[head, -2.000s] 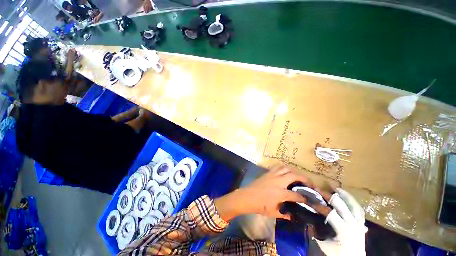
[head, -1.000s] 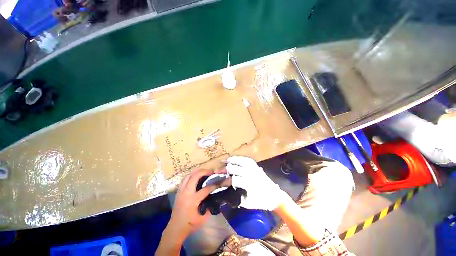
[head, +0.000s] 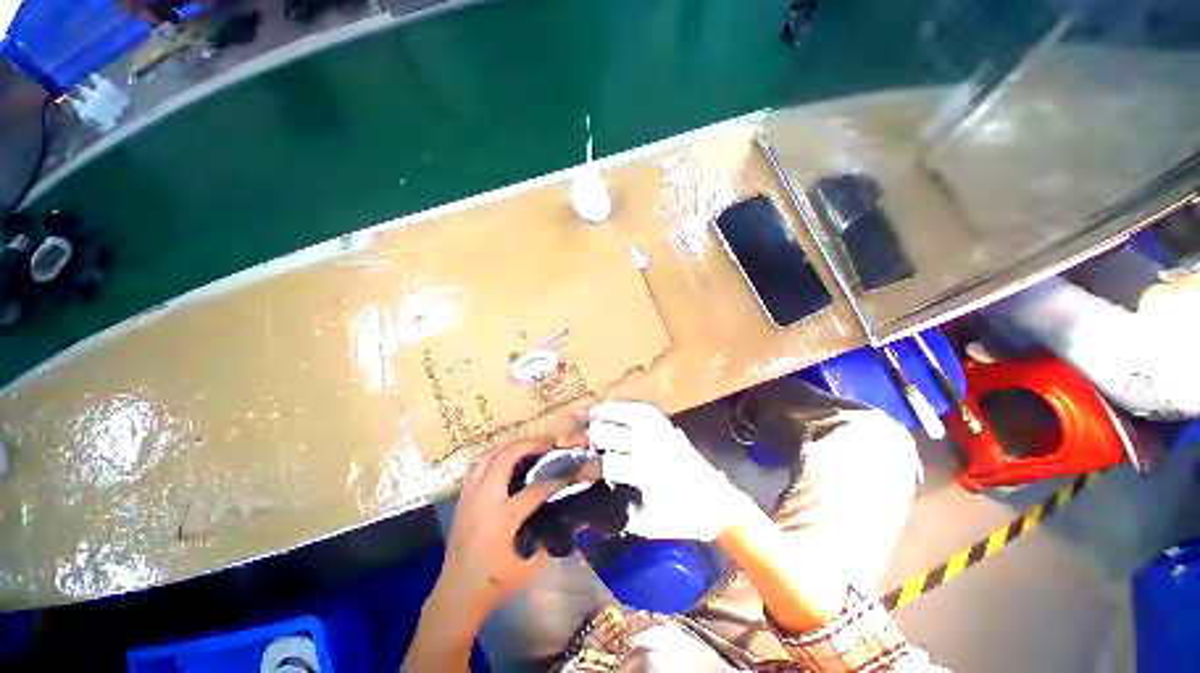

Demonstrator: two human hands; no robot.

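Note:
My left hand, bare, and my right hand, in a white glove with bare fingertips, hold a round unit between them at the bench's front edge. The unit has a white rim facing up and a black mass of cabling below it. My fingers cover part of the rim. A small white dish with thin pale sticks lies on the cardboard sheet just beyond my hands. A white squeeze bottle with a thin spout is at the bench's far edge.
A black phone lies right of the cardboard, beside a metal bar. Another black unit is on the green belt. A blue bin is below left. A red stool and another person's white sleeve are at right.
The camera view has swung from the left-hand bins and seated person towards the phone and stool. Both hands still hold the unit; over the last second they have barely moved.

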